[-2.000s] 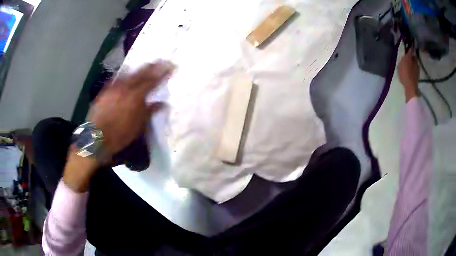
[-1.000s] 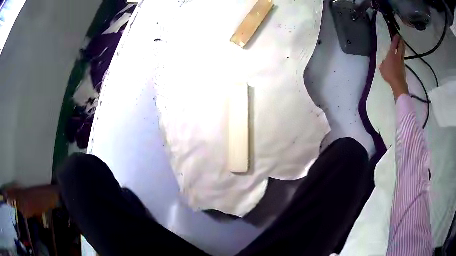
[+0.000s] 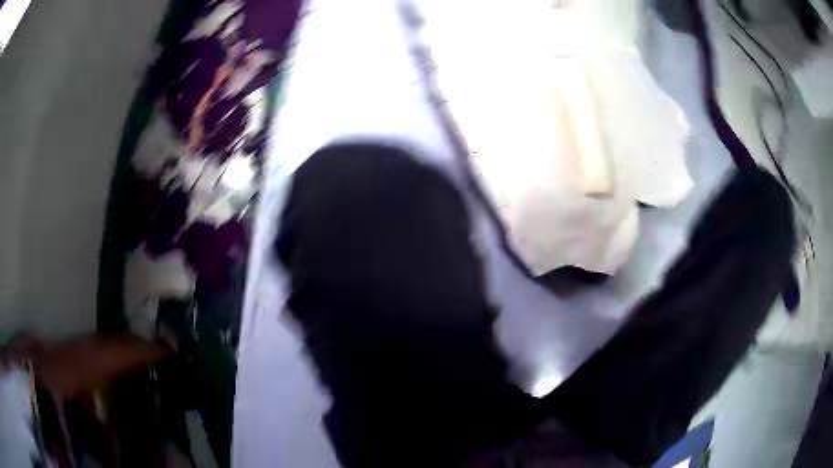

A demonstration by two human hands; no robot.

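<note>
Neither of my hands is in view. The white paper pattern (image 3: 530, 137) lies in front of me on the pale table (image 3: 356, 73), washed out by glare. The dark edge of the purple fabric lay (image 3: 493, 222) shows along its left side and at its near end. A pale wooden bar weight (image 3: 585, 128) lies on the paper. Part of the dark grey machine base plate (image 3: 676, 13) shows at the top edge. The picture is blurred.
My dark-trousered legs are bent on the table. Purple and white scraps (image 3: 210, 119) lie beyond its left edge. A brown wooden object (image 3: 100, 359) is at lower left. Dark cables (image 3: 758, 55) and a purple strip (image 3: 717, 110) are at right. A blue-edged item (image 3: 685, 445) is at lower right.
The view has swung left, so the pattern and bar sit further right and higher. My right hand and sleeve have left the picture. More floor scraps show, and my left knee fills the middle.
</note>
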